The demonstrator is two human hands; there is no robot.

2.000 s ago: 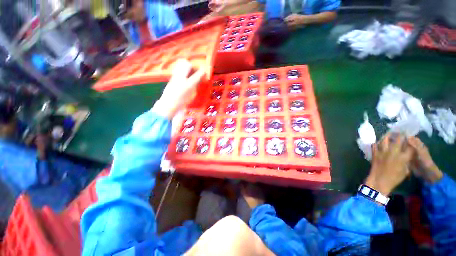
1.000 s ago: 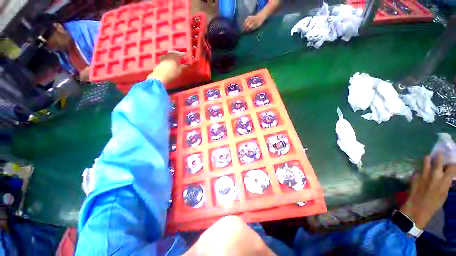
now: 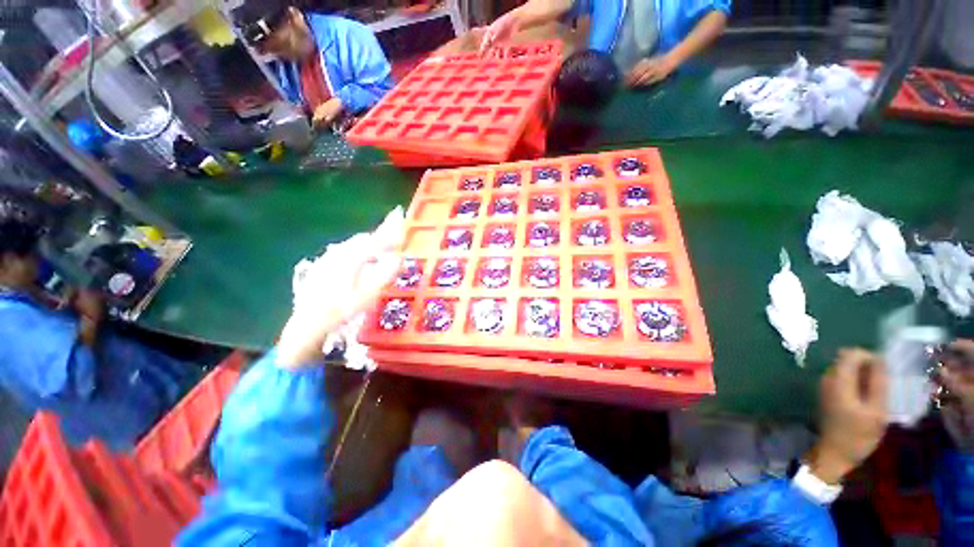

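Observation:
The orange-red compartment tray (image 3: 700, 353) lies in front of me on another tray. Most of its pockets hold round shiny metal parts; three pockets at the upper left are empty. My left hand (image 3: 320, 315) is blurred and overexposed at the white wipes (image 3: 347, 251) beside the tray's left edge. Whether its fingers grip a wipe cannot be told. My right hand (image 3: 517, 430) seems to be below the tray's front edge, mostly hidden in shadow. An empty tray (image 3: 459, 105) lies on a stack behind the filled tray.
At right, a neighbour's hand (image 3: 851, 411) holds a white cloth. Loose wipes (image 3: 792, 305) and a white heap (image 3: 801, 96) lie on the green bench (image 3: 737, 203). Spare trays (image 3: 101, 497) stand at lower left. Workers in blue sit across the bench and at left.
My left hand has let go of the empty tray, now resting on the far stack, and has come back to the wipes. The view has shifted; the filled tray has stayed in front of me.

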